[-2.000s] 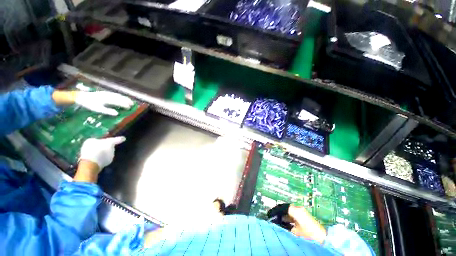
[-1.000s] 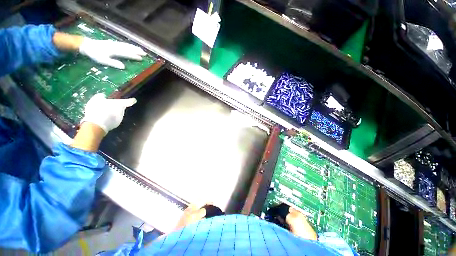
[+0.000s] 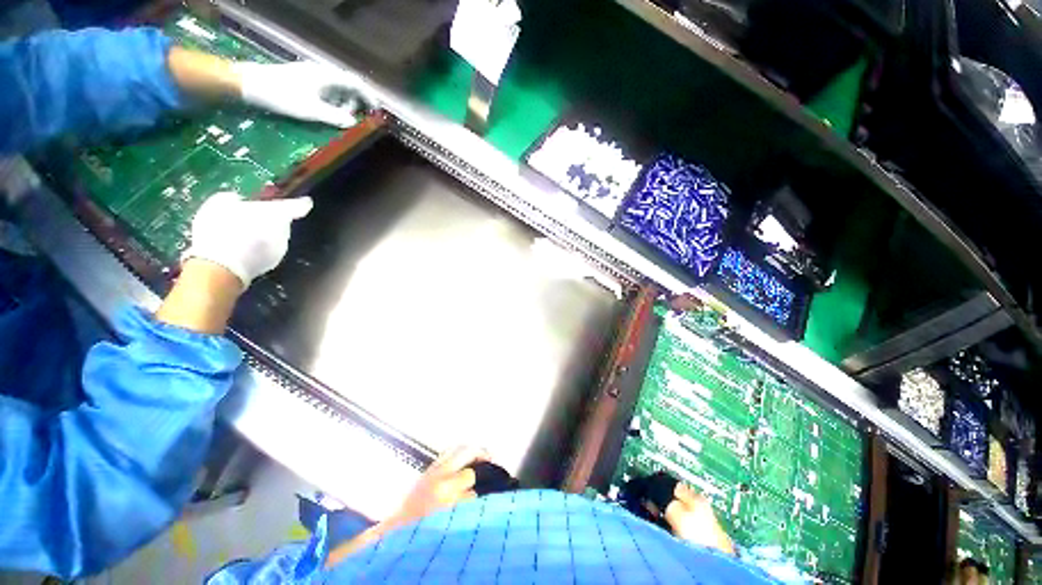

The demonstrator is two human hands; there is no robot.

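A green circuit board with white markings lies in a carrier with reddish-brown edge bars, in front of me and to the right. My left hand, with black coverings on the fingers, is at the bottom centre, left of the carrier's bar, over the conveyor's near edge. My right hand, also with black finger coverings, is over the board's near left corner. The smock's chest hides part of both hands. I cannot tell whether either hand holds anything.
A neighbouring worker's white-gloved hands are at another board on the left. A shiny metal surface lies between the carriers. Behind the toothed rail stand bins of white pieces, blue-violet capacitors and small blue pieces.
The view has swung downward and turned. My left hand shows more fully than two seconds ago. The neighbour's far gloved hand has moved right, to the corner of their carrier.
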